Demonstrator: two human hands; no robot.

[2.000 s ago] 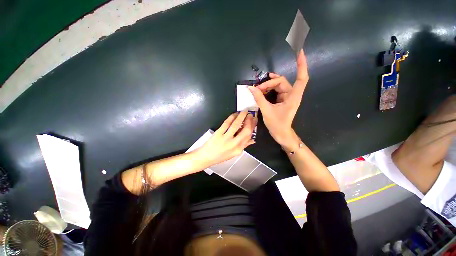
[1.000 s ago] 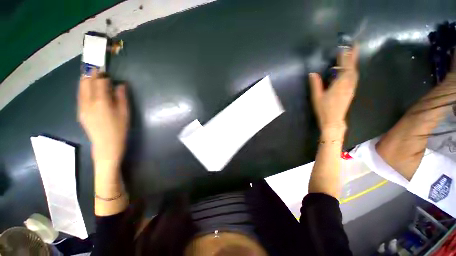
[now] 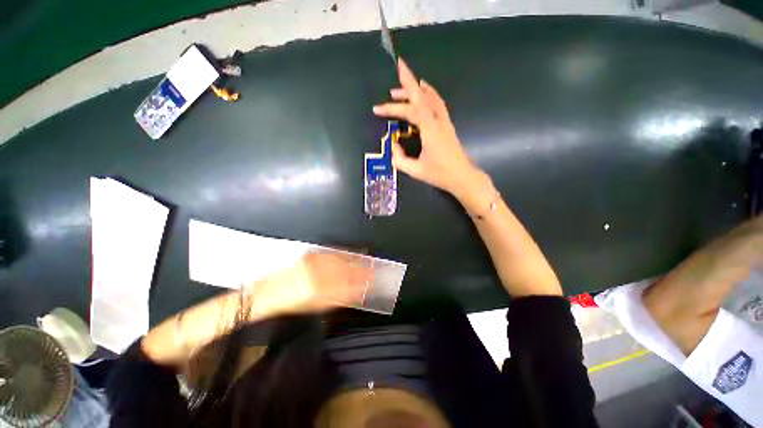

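Observation:
A blue phone circuit board (image 3: pixel 381 180) with a silvery keypad lies on the green belt, ribbon end up. My right hand (image 3: pixel 422 129) is over that end, its thumb beside the ribbon cable (image 3: pixel 404 132). Whether it pinches the board there is unclear. A thin grey film piece (image 3: pixel 388 40) sticks up from its raised index fingertip. My left hand (image 3: pixel 335 280) is blurred over the white sticker sheet (image 3: pixel 238 255) near the belt's front edge. Its fingertips are unclear.
A board with a white display area (image 3: pixel 194 73) lies tilted at the upper left by the pale metal edge (image 3: pixel 276 29). A sheet stack (image 3: pixel 125 251) and a fan (image 3: pixel 33 372) are at left. Another person's arm (image 3: pixel 711 288) is at right.
My right hand has moved left, with a board now beneath it at the centre. My left hand has left the upper-left board and come to the sticker sheet, which has turned and shifted.

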